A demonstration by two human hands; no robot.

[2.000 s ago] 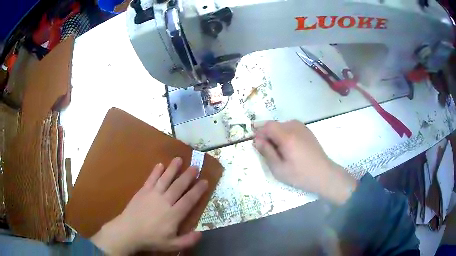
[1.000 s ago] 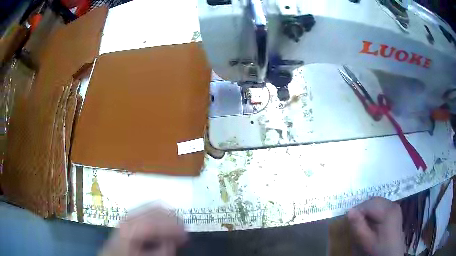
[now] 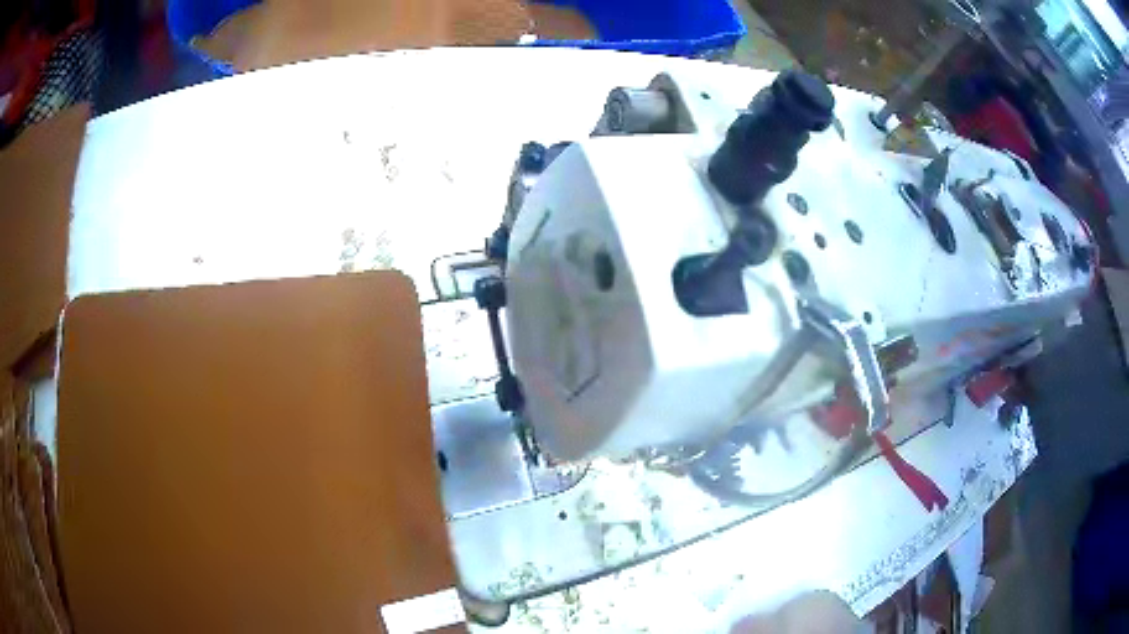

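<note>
A tan-brown panel [image 3: 248, 446] with rounded corners lies flat on the white table, left of the sewing machine [image 3: 582, 297]. A small white label [image 3: 423, 611] sits at its lower right corner, cut by the bottom edge. The machine's white head hides the needle area; part of the metal plate [image 3: 485, 458] shows beside the panel. A pale blurred part of my right hand [image 3: 807, 616] shows at the bottom edge, mostly cut off; its fingers cannot be made out. My left hand is out of the picture.
Stacked brown panels [image 3: 27, 533] stand at the far left. A blue bin [image 3: 693, 27] with brown contents is behind the table [image 3: 248, 161]. A red strip [image 3: 910, 473] lies right of the machine head. White and brown pieces [image 3: 960, 572] are low at the right.
The view has lifted and tilted, now showing the machine's top and the bin. My left hand has left the picture; my right hand is now only a blur at the bottom edge.
</note>
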